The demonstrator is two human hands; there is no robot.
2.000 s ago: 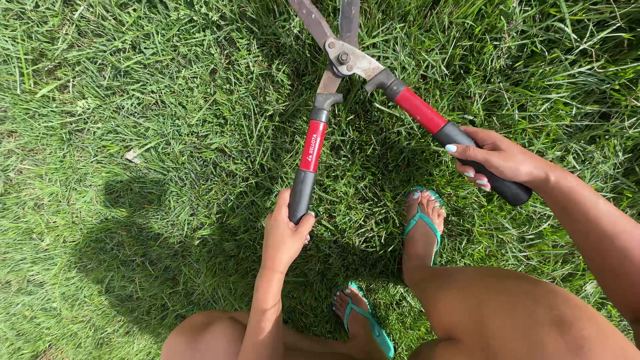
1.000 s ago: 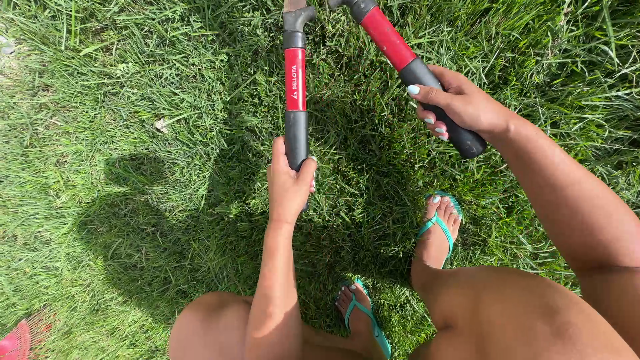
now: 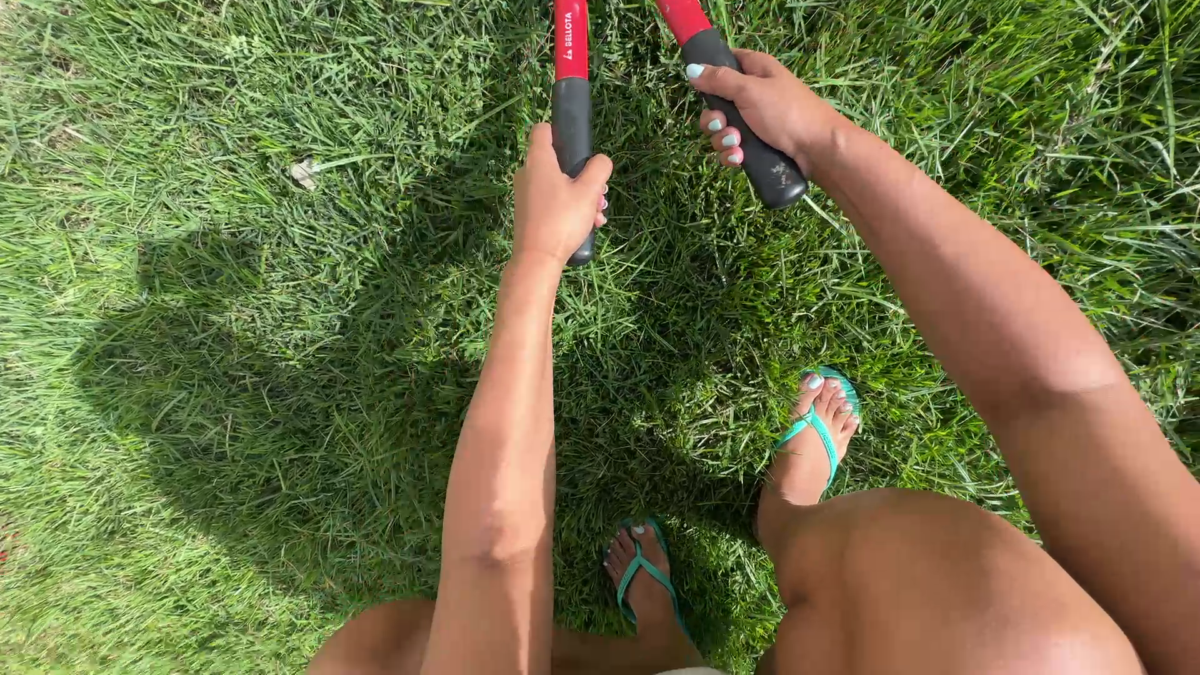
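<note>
Near the top of the head view, my left hand (image 3: 555, 202) is wrapped around the black grip of the left handle of a pair of Bellota hedge shears (image 3: 571, 42). My right hand (image 3: 771, 108) holds the black grip of the right handle (image 3: 687, 14), its thumb laid across the grip. Both handles have red sleeves above the black ends and stand a little apart, closer together at the top. The pivot and blades lie beyond the upper edge, out of sight.
Grass (image 3: 281, 309) spreads all around, longer at the right. My feet in turquoise flip-flops, the right (image 3: 814, 431) and the left (image 3: 642, 572), stand on it below the handles. A pale dry leaf (image 3: 304, 172) lies at the upper left. A bit of red shows at the left edge.
The shears have moved up in the view; their blades and pivot, visible two seconds ago, have left the frame. The handles are closer together than at first. Both hands keep their hold.
</note>
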